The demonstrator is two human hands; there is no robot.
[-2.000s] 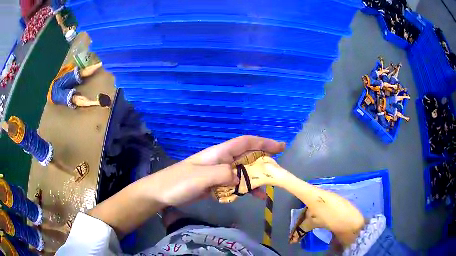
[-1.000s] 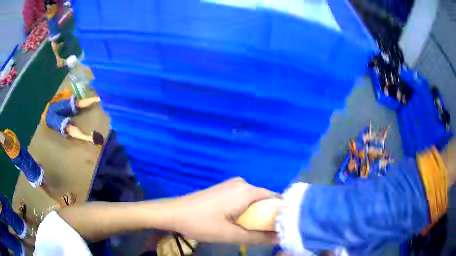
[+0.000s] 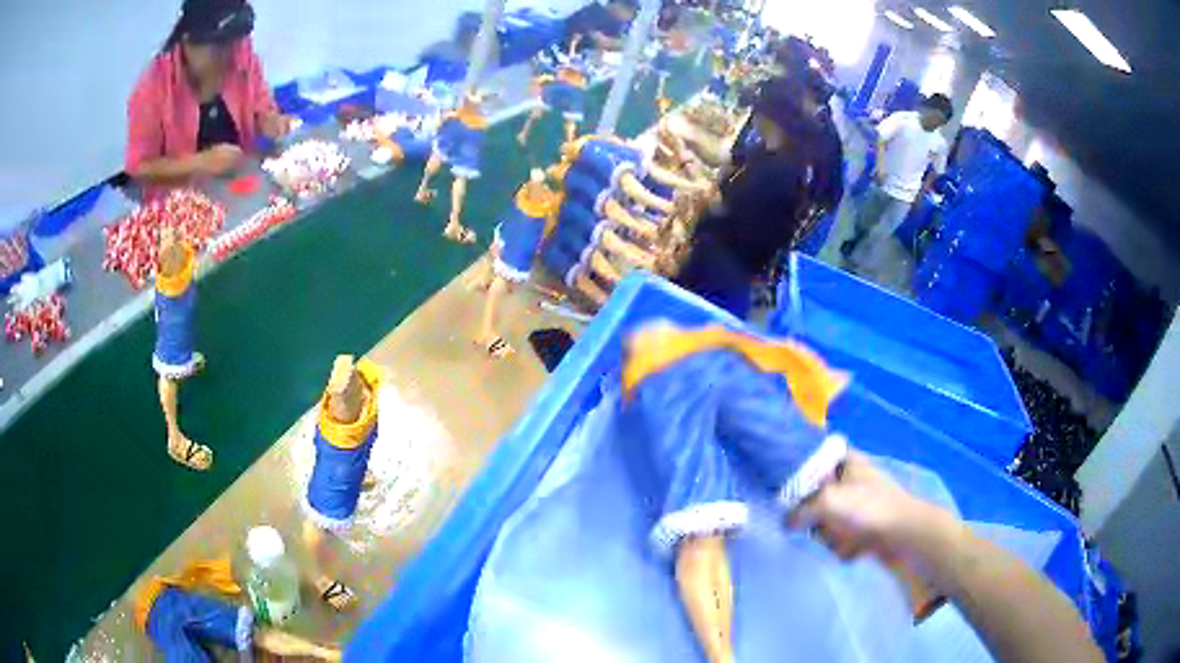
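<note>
A figure lower body [image 3: 709,412] with blue shorts, white fur cuffs and an orange sash is over a blue tray [image 3: 427,589] lined with a whitish sheet [image 3: 557,570]. The sash end points away from me and one bare leg points toward me. My right hand [image 3: 861,508], blurred, is closed around the other leg just below its cuff. The hand hides most of that leg. Whether the part touches the liner I cannot tell. My left hand is not in view.
Left of the tray, a bench [image 3: 427,389] bears a standing leg part [image 3: 340,447], a lying one [image 3: 194,615], a bottle [image 3: 271,576] and a row of parts. Parts stand on the green conveyor [image 3: 259,337]. Another blue tray [image 3: 906,356] and several people are beyond.
The view has lifted from the tray stack's side to the top tray and workshop. My left hand has left the picture. My right hand now shows, holding a lower body over the tray.
</note>
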